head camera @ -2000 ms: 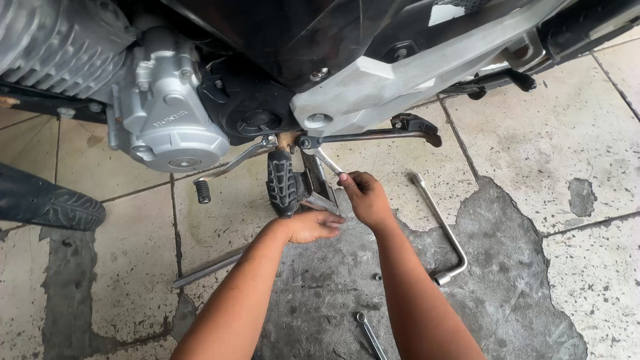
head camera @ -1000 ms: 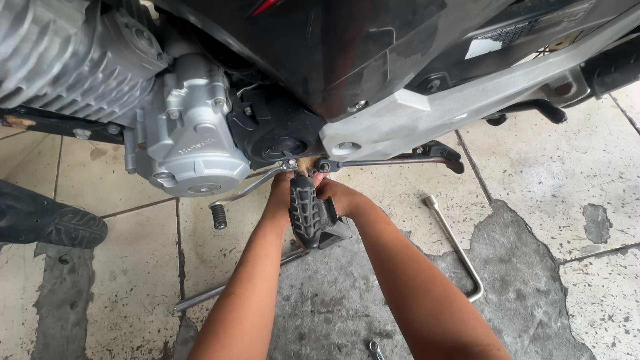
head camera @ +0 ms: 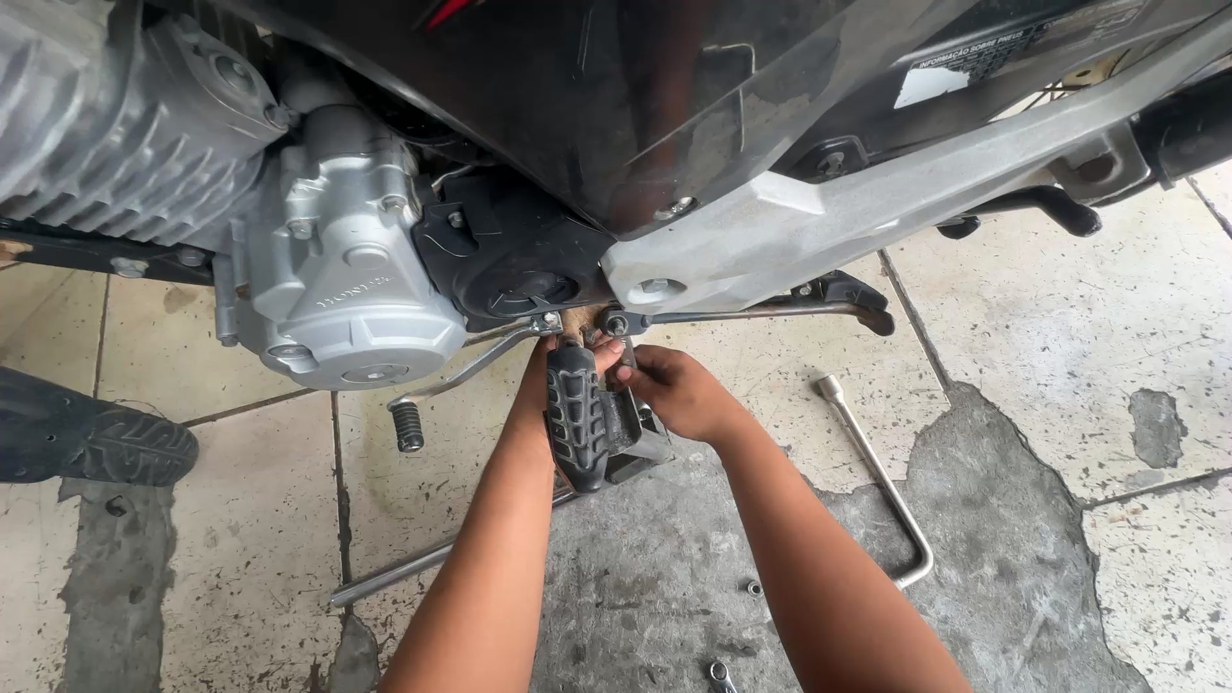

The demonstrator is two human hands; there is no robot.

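Note:
Under the motorcycle, my left hand reaches behind the rubber footpeg, with its fingertips showing by the side stand's pivot bolt; most of it is hidden. My right hand is right of the footpeg, thumb and fingers pinched near a narrow metal piece below that bolt; what it grips is unclear. The side stand extends right from the pivot. Left of the hands is the gear shift lever, beneath the silver engine cover. A dark metal support stands below the footpeg.
An L-shaped socket wrench lies on the floor to the right. Near my right forearm are a small nut and a wrench end. A metal bar lies left of my left forearm, and the front tire is at far left.
Two seconds ago my right hand held a wrench at the pivot bolt; that wrench is not visible in it now. Both hands have moved up around the footpeg, my left from below it to behind it.

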